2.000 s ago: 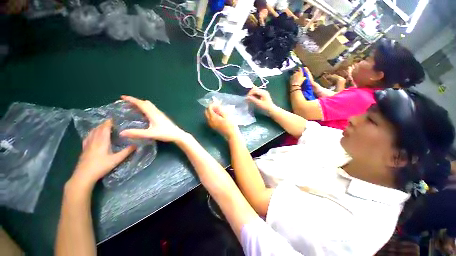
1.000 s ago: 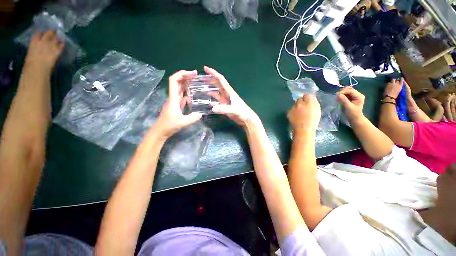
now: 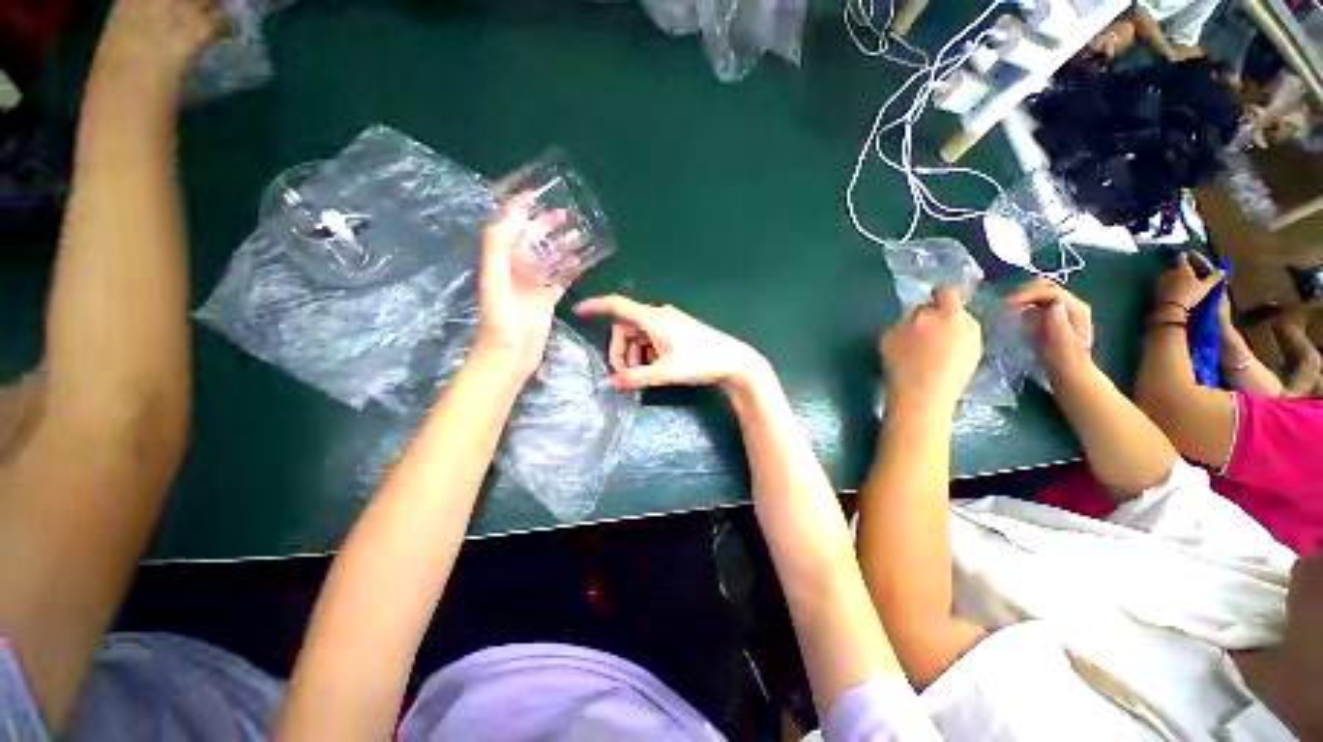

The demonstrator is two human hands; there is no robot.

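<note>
A clear plastic round case [image 3: 575, 212] is held at the fingers of my left hand [image 3: 525, 283], a little above the bench. My right hand [image 3: 660, 345] is just to the right and below it, fingers curled, thumb and index finger apart, holding nothing that I can see. Clear poly bags [image 3: 348, 312] lie crinkled to the left of and under my left hand. A round clear piece with a small white fitting [image 3: 340, 228] shows on or inside the left bag. Another crumpled bag [image 3: 573, 420] lies between my forearms.
A neighbour's hands [image 3: 936, 348] hold a small clear bag at right. White cables [image 3: 907, 174] and a white socket strip [image 3: 1016, 58] lie beyond, near a black pile [image 3: 1139, 138]. Another arm [image 3: 124, 261] reaches in at left. Clear bundles [image 3: 733, 29] lie at the top edge.
My right hand has let go of the case and moved down and right. My left hand now holds the case alone, tilted. Two seconds ago both hands were over a bag.
</note>
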